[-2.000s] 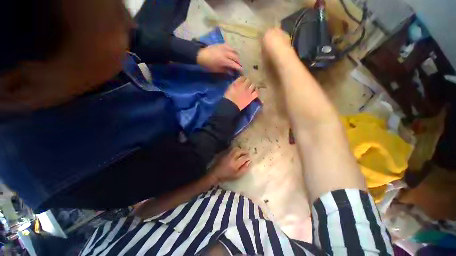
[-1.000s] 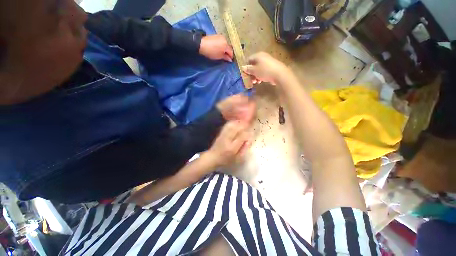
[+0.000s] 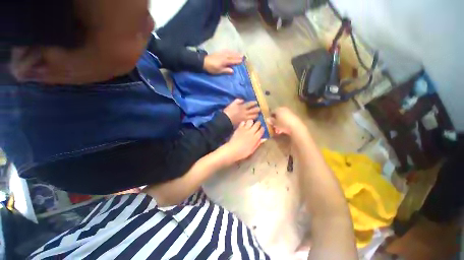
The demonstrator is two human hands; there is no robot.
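Observation:
A blue garment piece [image 3: 208,94] lies on the table. A yellowish ruler [image 3: 259,94] lies along its right edge. My right hand [image 3: 283,122] grips the ruler's near end between thumb and fingers. My left hand [image 3: 248,140] lies flat with fingers spread on the garment's near corner and holds nothing. The second person's two hands [image 3: 222,62] press on the garment, one near its far corner, one touching my left fingers.
The second person in a dark denim vest [image 3: 96,134] leans in from the left. A black steam iron [image 3: 325,81] with its cord stands beyond my right hand. A small dark tool [image 3: 290,163], a yellow cloth [image 3: 364,190] and a dark brown box [image 3: 407,122] lie to the right.
The ruler has come to lie along the garment's edge with my right hand at its near end. My left hand has moved forward onto the garment. The second person's nearer hand now lies on the garment.

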